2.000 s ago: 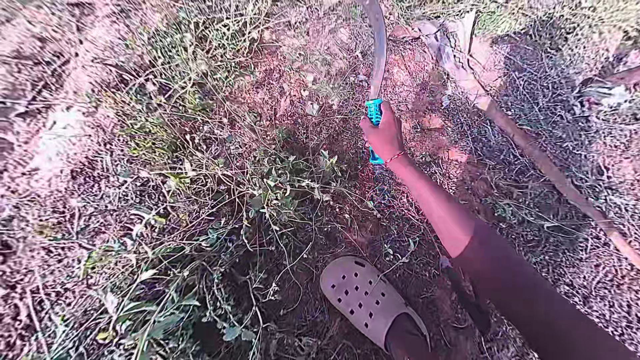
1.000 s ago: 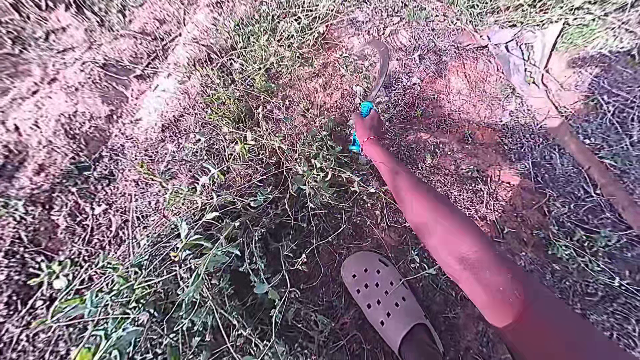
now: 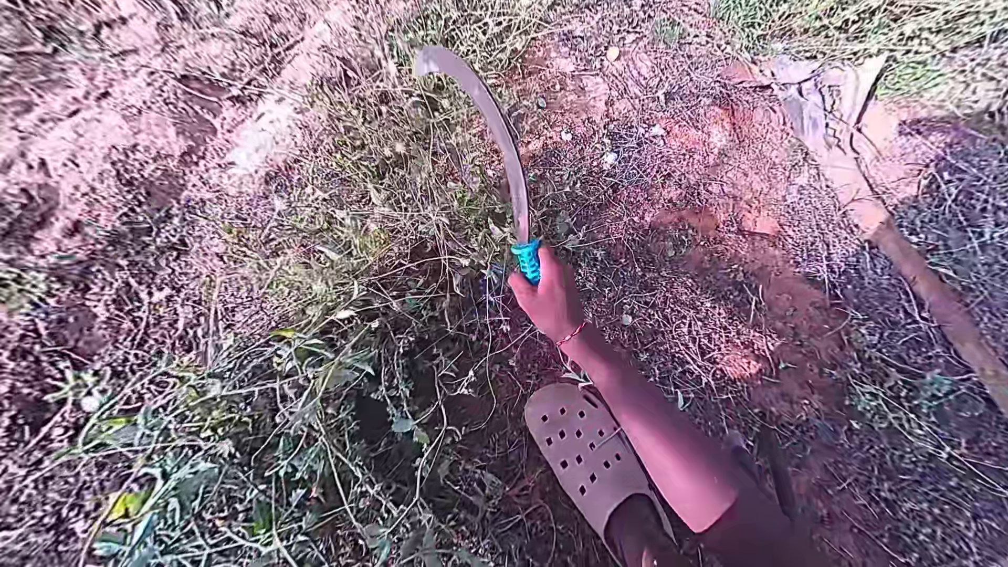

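My right hand [image 3: 550, 295], with a red and white string around its wrist, grips the teal handle of a sickle [image 3: 504, 130]. The long curved metal blade points away from me and its tip bends to the left, above low dry and green weeds [image 3: 378, 236]. Whether the blade touches the weeds I cannot tell. Leafy green plants [image 3: 315, 362] spread to the left of the hand and nearer to me. My left hand is out of view.
A clog with holes [image 3: 583, 445] is on my foot, close below the right forearm. On the right lies a long wooden pole [image 3: 929, 283], its upper end near a pale flat piece [image 3: 819, 102]. Reddish soil with dry stalks [image 3: 709, 236] lies between the pole and the hand.
The sickle has turned in my right hand: its blade curved up and to the right a second ago, and its tip now bends to the left. The hand still holds the handle.
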